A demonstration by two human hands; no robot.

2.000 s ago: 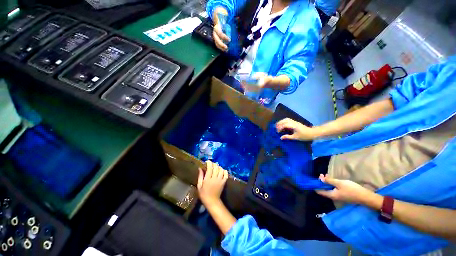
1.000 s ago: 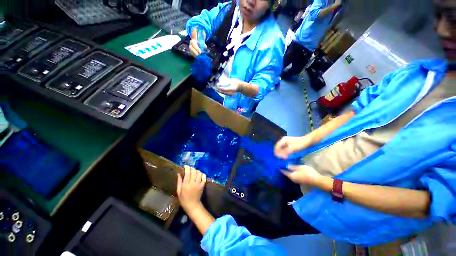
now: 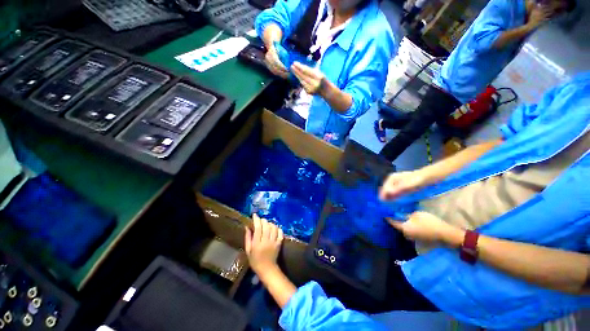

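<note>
My right hand [image 3: 264, 244] is at the near edge of the brown open carton [image 3: 223, 220], its fingers over the rim and its blue sleeve coming from the bottom. Crumpled shiny blue film [image 3: 284, 187] lies inside the carton. A black tray [image 3: 320, 275] leans against the carton's right side, with blue film over it and a few ringed parts at its lower end. My left hand is not in view.
A person at right, wearing a red wristband, handles blue film above the leaning tray. Another sits behind the carton. Labelled phone bodies [image 3: 169, 119] lie in a tray upper left. A lens parts tray [image 3: 32, 297], dark blue stack [image 3: 58, 216] and black tray [image 3: 174, 300] are lower left.
The view shifts left, then partly back. The seated person's hands come closer together, and a walking person now shows behind at upper right. My right hand stays on the carton edge.
</note>
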